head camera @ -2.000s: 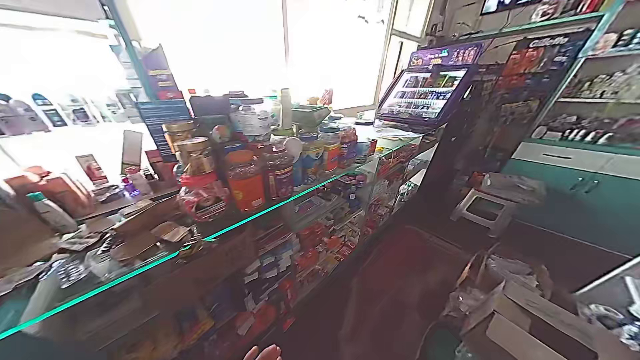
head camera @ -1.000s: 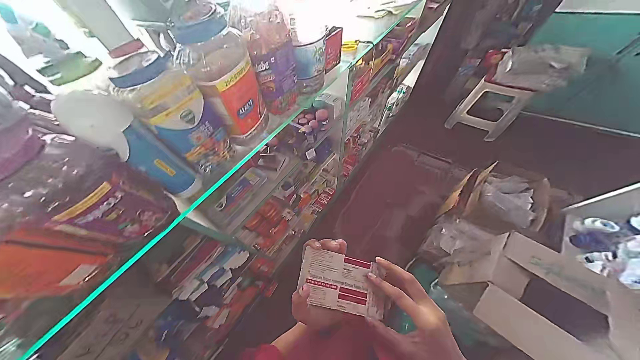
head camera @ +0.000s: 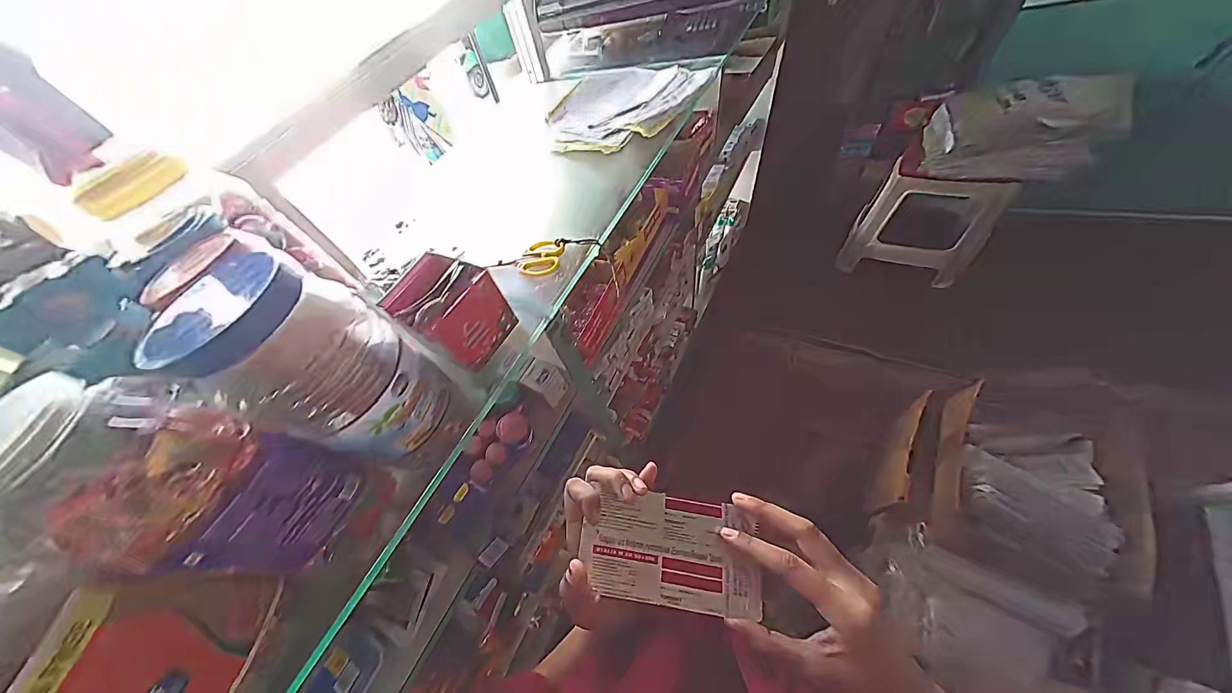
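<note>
A small white and dark-red printed medicine carton (head camera: 664,563) is held up low in the middle of the view, its printed face toward me. My left hand (head camera: 597,539) grips its left end, fingers over the top corner and thumb at the left edge. Around the right end is my right hand (head camera: 808,577), with fingertips on the face near the top edge and the thumb beneath. Both hands are beside the glass-topped display counter (head camera: 452,448), off its edge. The wrists run down out of view.
Plastic jars (head camera: 318,356) and a red box (head camera: 472,313) stand on the counter with yellow-handled scissors (head camera: 542,258) and papers (head camera: 626,101). Packets fill the shelves below. A white plastic stool (head camera: 929,217) bears a bag. An opened cardboard box (head camera: 948,443) holds plastic packets at right.
Two seconds ago only some fingertips showed at the bottom edge; one second ago both hands held the carton, as they do now. The view has swung down and closer to the counter.
</note>
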